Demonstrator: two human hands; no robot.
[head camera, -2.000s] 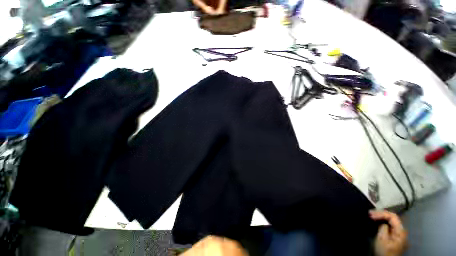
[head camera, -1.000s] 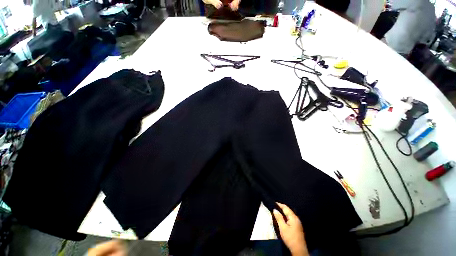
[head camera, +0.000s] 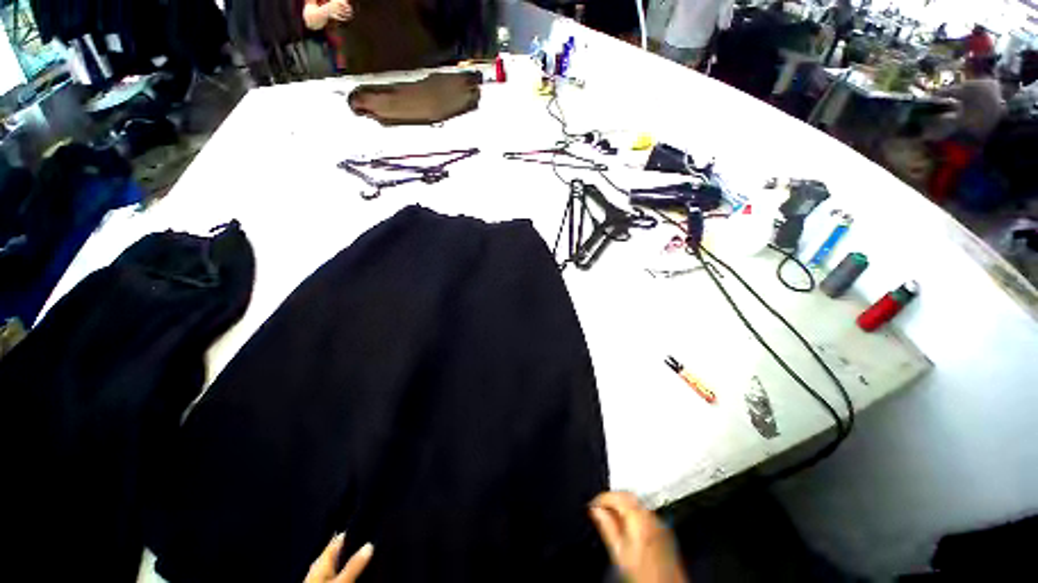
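Observation:
The black trousers (head camera: 421, 376) lie on the white table with the gathered waist at the far end and the legs together. My right hand (head camera: 637, 538) is at their right edge near the table's front, its fingertips pinching the cloth. My left hand (head camera: 338, 561) is at the bottom of the picture, partly cut off, on the lower part of the trousers; whether it grips cloth cannot be told. The hems are out of the picture. The thread snips (head camera: 691, 379) with orange-yellow handles lie on the table to the right.
Second black trousers (head camera: 125, 330) lie at left. Clip hangers (head camera: 598, 228), a hair dryer or heat gun (head camera: 680, 197), power cords (head camera: 774, 330) and thread spools (head camera: 888, 305) are at right. A brown garment (head camera: 419, 98) lies at the far end, near another worker's hand (head camera: 330, 11).
The spread right leg has been brought in beside the other. My left hand has moved right onto the trousers; my right hand is now at their outer right edge. The view has shifted.

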